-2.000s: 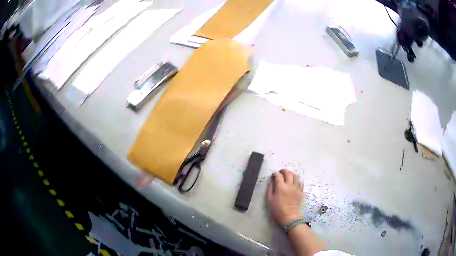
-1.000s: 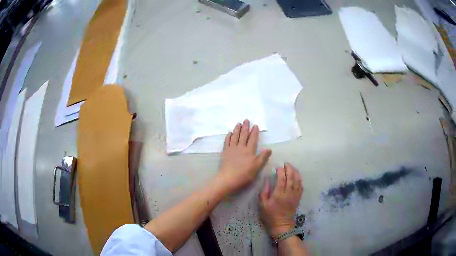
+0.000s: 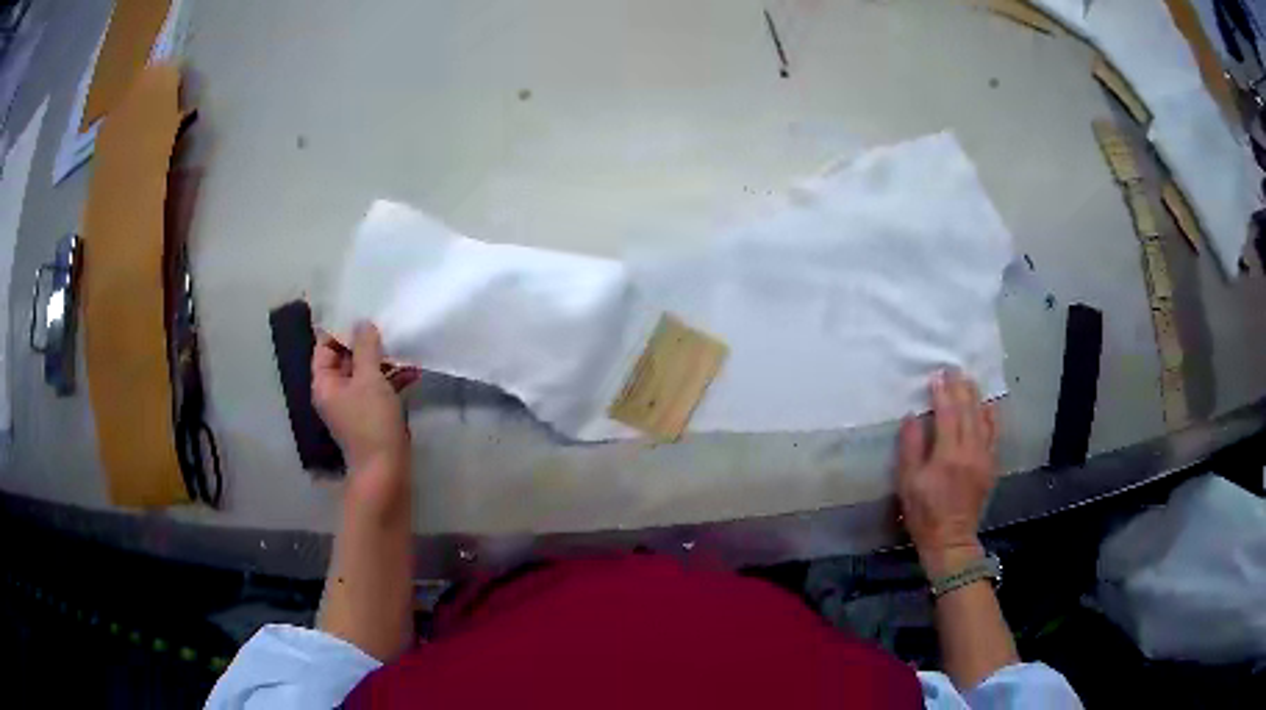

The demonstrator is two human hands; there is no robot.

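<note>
A white fabric piece (image 3: 861, 291) lies across the table in front of me, its left part raised or folded. A small tan card (image 3: 669, 377) lies on its middle near the front edge. My left hand (image 3: 364, 395) pinches the fabric's lower left edge between thumb and fingers. My right hand (image 3: 951, 451) lies flat, fingers spread, on the fabric's lower right corner, not gripping it. Both hands are bare.
Dark bars lie left (image 3: 304, 386) and right (image 3: 1077, 386) of the fabric. An orange pattern (image 3: 132, 305), black shears (image 3: 196, 416) and a metal weight with handle (image 3: 58, 312) are at the left. Tan strips (image 3: 1152, 264) and white fabric (image 3: 1194, 132) lie at the right.
The fabric now lies close to the table's front edge, with the tan card on it. My hands have moved apart; the left has taken hold of the fabric's left end. The view has shifted.
</note>
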